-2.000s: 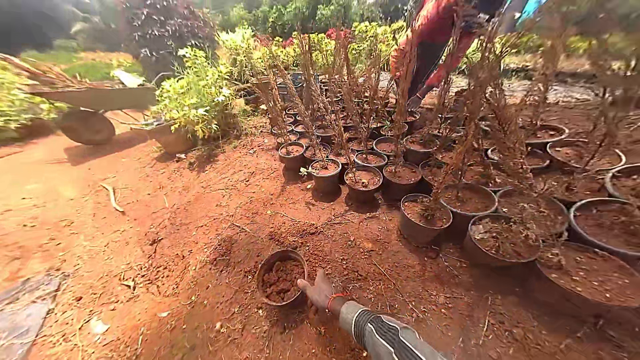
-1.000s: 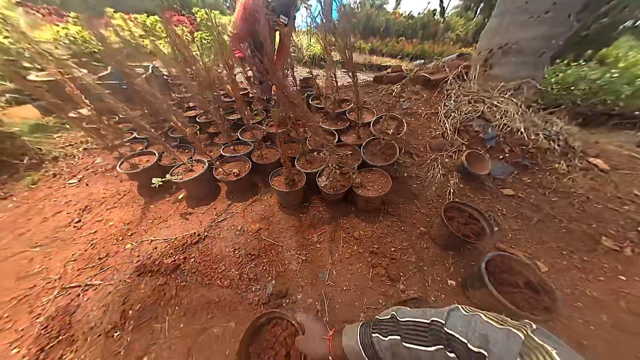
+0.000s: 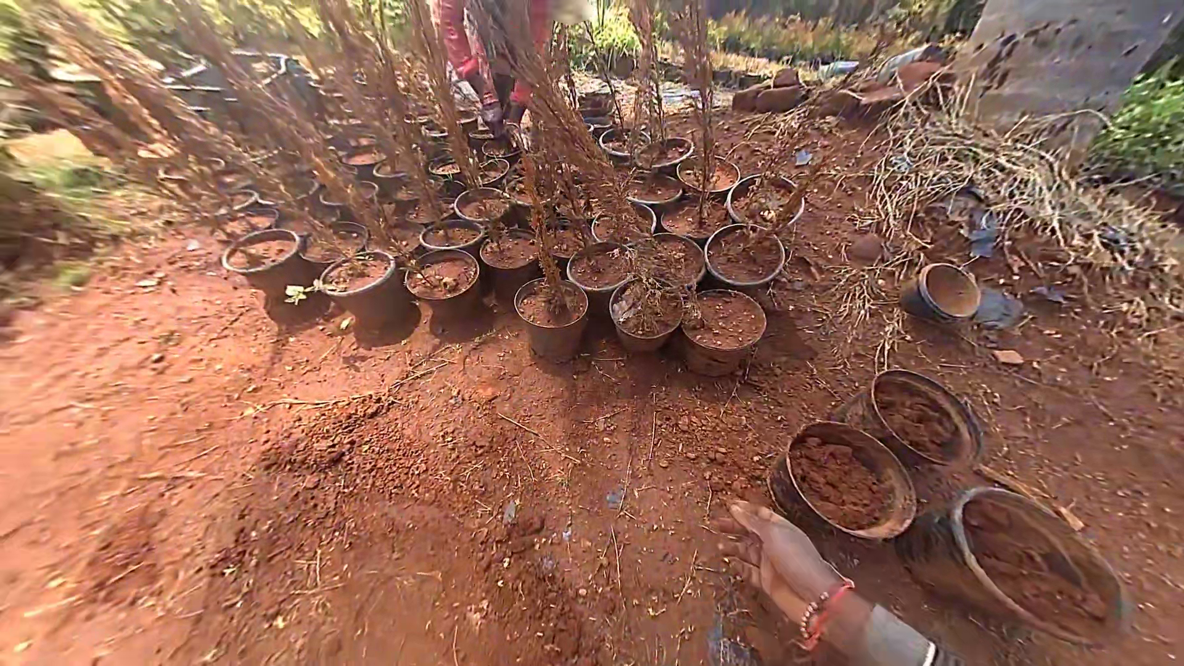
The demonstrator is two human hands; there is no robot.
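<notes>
My right hand [image 3: 772,555] reaches in from the lower right with its fingers apart and nothing in it. A red cord and a beaded bracelet circle its wrist. Just above and right of the fingers, a dark plastic pot of red soil [image 3: 840,481] leans on the ground. Behind it lies a tilted soil-filled pot [image 3: 925,418], and a larger one [image 3: 1036,564] stands to the right, close to my forearm. My left hand is out of view.
Rows of potted dry, brown plants [image 3: 552,319] fill the middle and upper left. Among them a person in red sleeves [image 3: 462,55] bends down. A small tipped pot [image 3: 948,291] lies near dry roots [image 3: 999,176] by a trunk. Loose soil [image 3: 342,453] covers the ground at left.
My right hand, earlier on the rim of a soil-filled pot, has let go. That pot now sits beside the two pots at right. The view has swung right.
</notes>
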